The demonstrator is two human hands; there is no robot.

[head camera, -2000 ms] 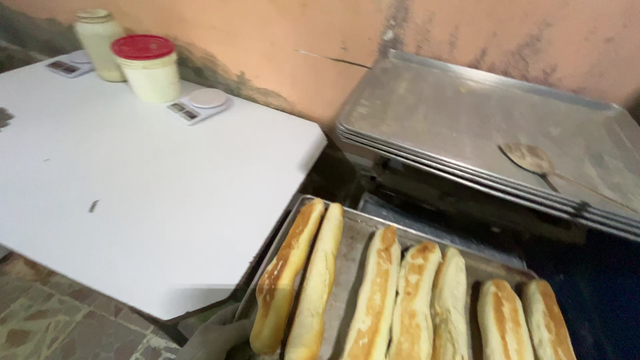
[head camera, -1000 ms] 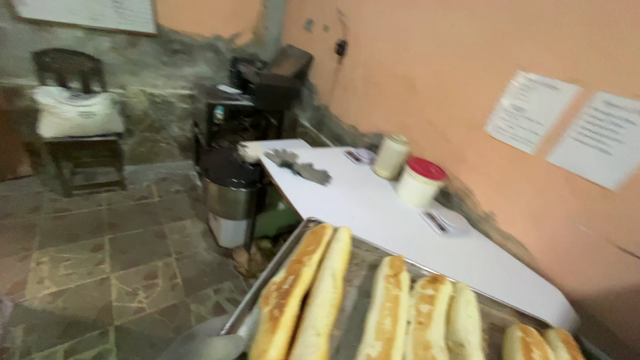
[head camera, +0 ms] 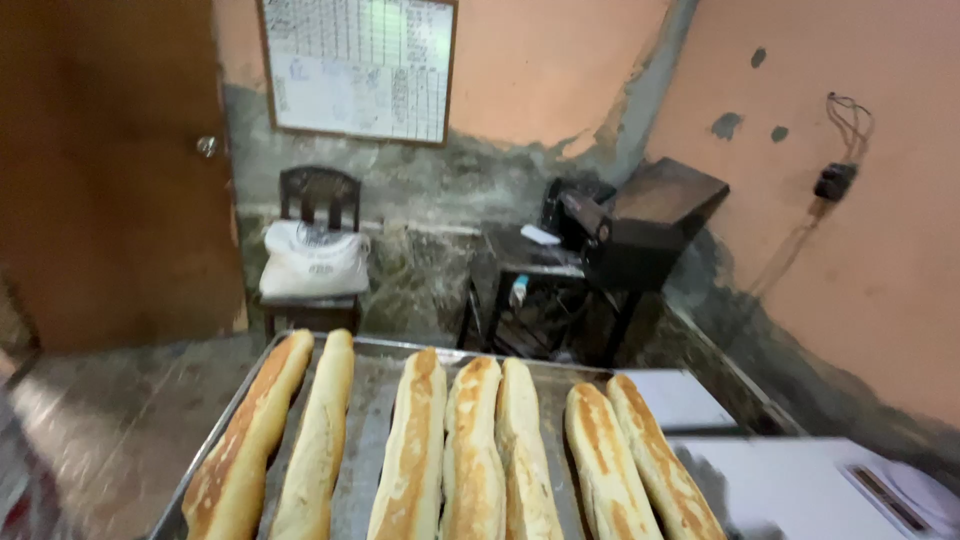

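Note:
A metal baking tray (head camera: 360, 427) spans the lower middle of the view, tilted slightly, its near edge below the frame. Several long baked bread loaves (head camera: 405, 457) lie lengthwise on it: two at the left, a group of three in the middle, and two at the right (head camera: 611, 465). Their tops are pale with browned streaks. Neither of my hands shows, so how the tray is held cannot be seen.
A white table (head camera: 787, 480) with a digital scale (head camera: 892, 495) stands at the right. Ahead are a black stand (head camera: 525, 270) bearing a dark machine and a chair (head camera: 319, 187) holding a white sack (head camera: 315, 259). A brown door (head camera: 112, 180) is at the left.
The view has swung far left, from the stacked trays and table towards the door and chair. The tray of bread has stayed in front of me throughout.

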